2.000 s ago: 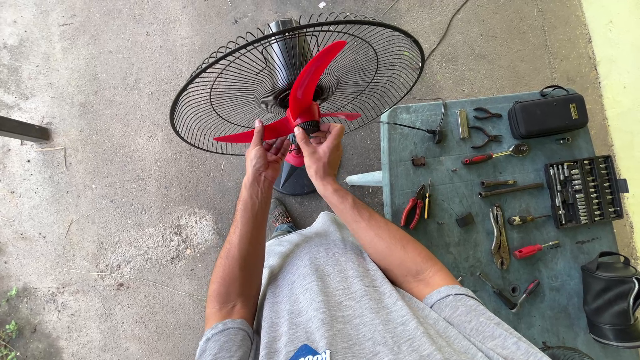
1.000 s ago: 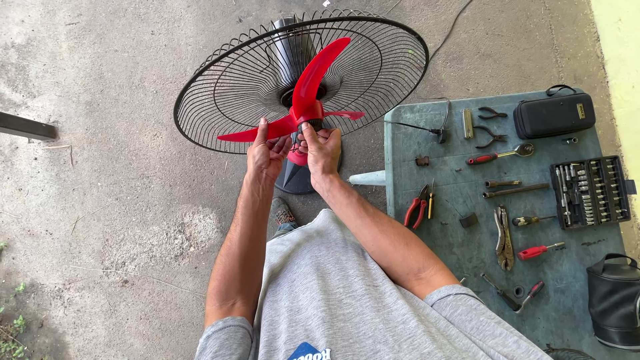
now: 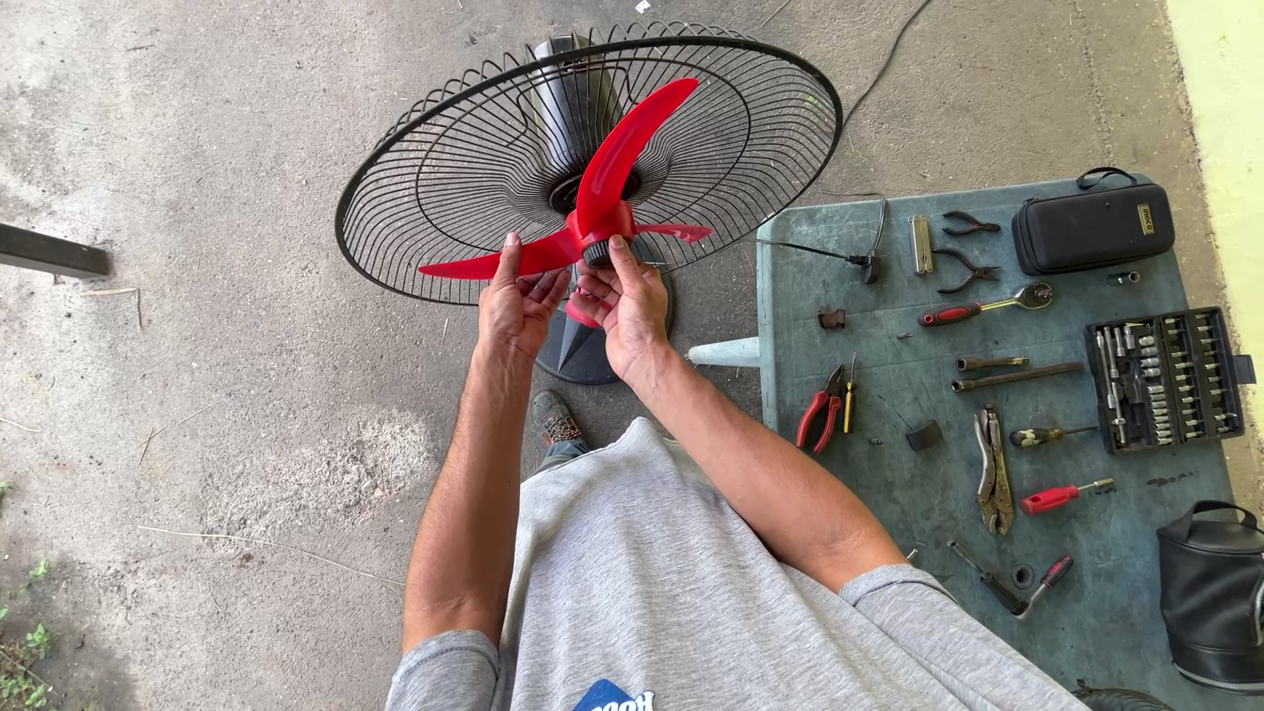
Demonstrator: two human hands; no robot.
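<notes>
A pedestal fan stands in front of me, its black wire rear grille (image 3: 750,128) tilted and facing me. Red fan blades (image 3: 632,148) sit at its middle. My left hand (image 3: 518,306) pinches the lower left blade between thumb and fingers. With thumb and fingertips, my right hand (image 3: 627,306) holds a black ribbed knob (image 3: 596,254) at the front of the red hub. Behind the blades is the grey motor housing (image 3: 568,109). Part of the red stand neck and the dark base (image 3: 578,355) shows between and below my hands.
On my right a green table (image 3: 800,237) holds pliers (image 3: 820,410), a ratchet (image 3: 987,304), a socket set (image 3: 1167,380), locking pliers (image 3: 993,474), screwdrivers (image 3: 1062,497) and a black case (image 3: 1093,225). A black bag (image 3: 1215,592) sits at its edge. A metal bar (image 3: 49,252) lies far left.
</notes>
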